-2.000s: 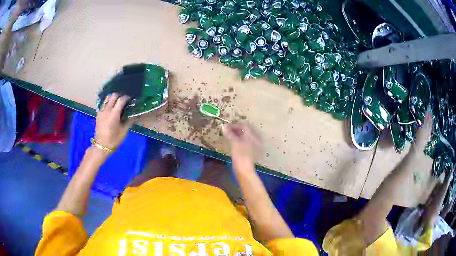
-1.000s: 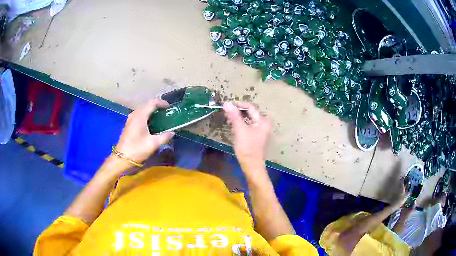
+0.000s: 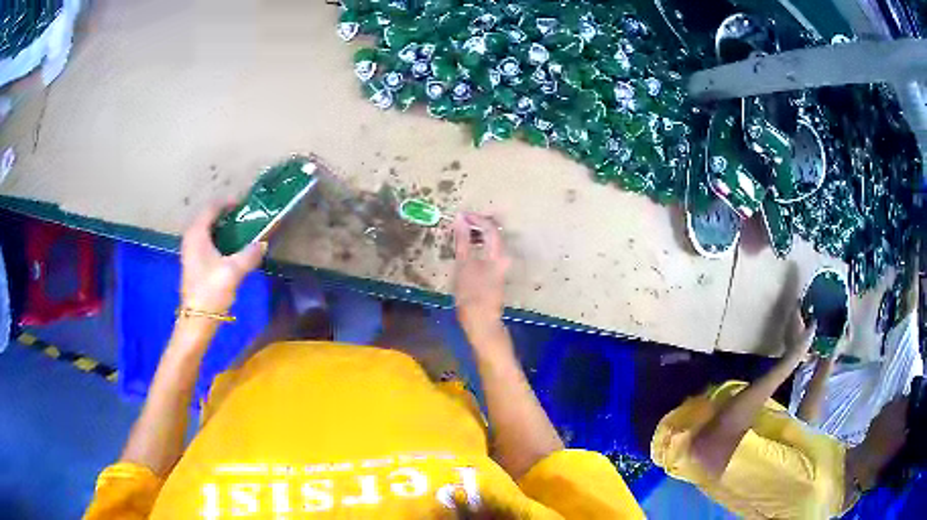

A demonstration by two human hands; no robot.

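Note:
My left hand (image 3: 215, 266) grips a green slipper-like piece (image 3: 266, 206) with a white rim at the table's near edge. The piece is tilted, its glossy green side up and one end pointing up and right. A small bright-green tub (image 3: 419, 211) lies among brown spots on the cardboard. My right hand (image 3: 478, 254) is just right of the tub, its fingers pinched on a thin pale stick (image 3: 448, 215) whose tip is at the tub. The fingertips are blurred.
A big pile of small green patches (image 3: 529, 76) covers the back of the cardboard (image 3: 610, 274). Stacked slipper-like pieces (image 3: 712, 218) lie below a grey metal bar (image 3: 803, 69). At right, another person's hands hold a dark piece (image 3: 825, 305). Blue (image 3: 183, 315) and red (image 3: 61, 269) plastic items stand below.
My left hand has moved left with the green piece, away from the stick. My right hand has drawn the stick back from the piece to the tub, which now shows again.

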